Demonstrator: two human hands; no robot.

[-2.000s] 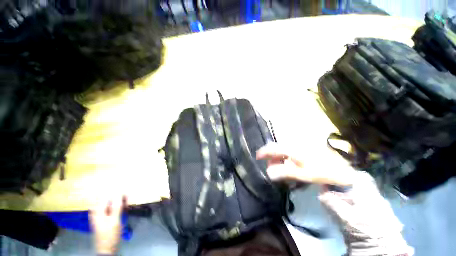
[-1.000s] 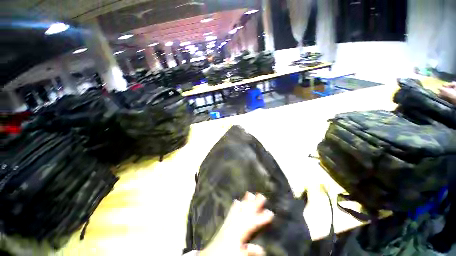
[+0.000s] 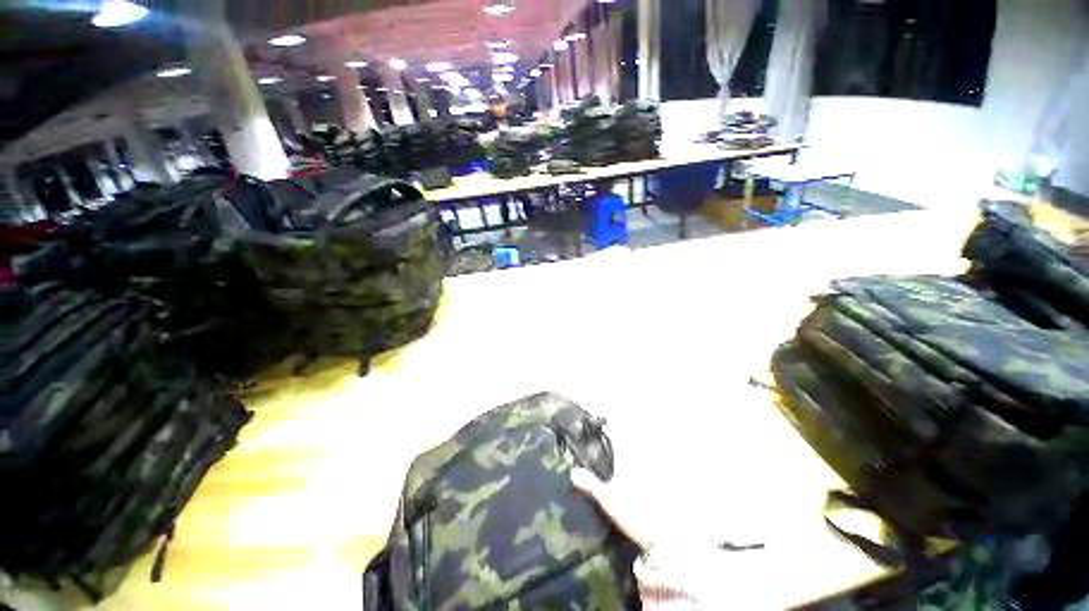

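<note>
A camouflage backpack is at the near table edge, its patterned front face towards me and its rounded top pointing away. The bottom is cut off by the picture's edge. Dark zipper pulls or a loop show at its upper right edge. My right hand grips the backpack's right edge near them, overexposed, with its fingers partly hidden and a patterned cuff below. My left hand is not in view. A small dark tool, perhaps thread snips, lies on the table to the right.
Stacked camouflage backpacks stand at the left and behind them. More backpacks lie at the right, a strap hanging towards me. Beyond the pale yellow table are a blue stool and another loaded table.
The backpack has turned from its strap side to its camouflage front. The hand on its face a second ago is gone from there; my right hand is now at its right edge. The view has tilted up.
</note>
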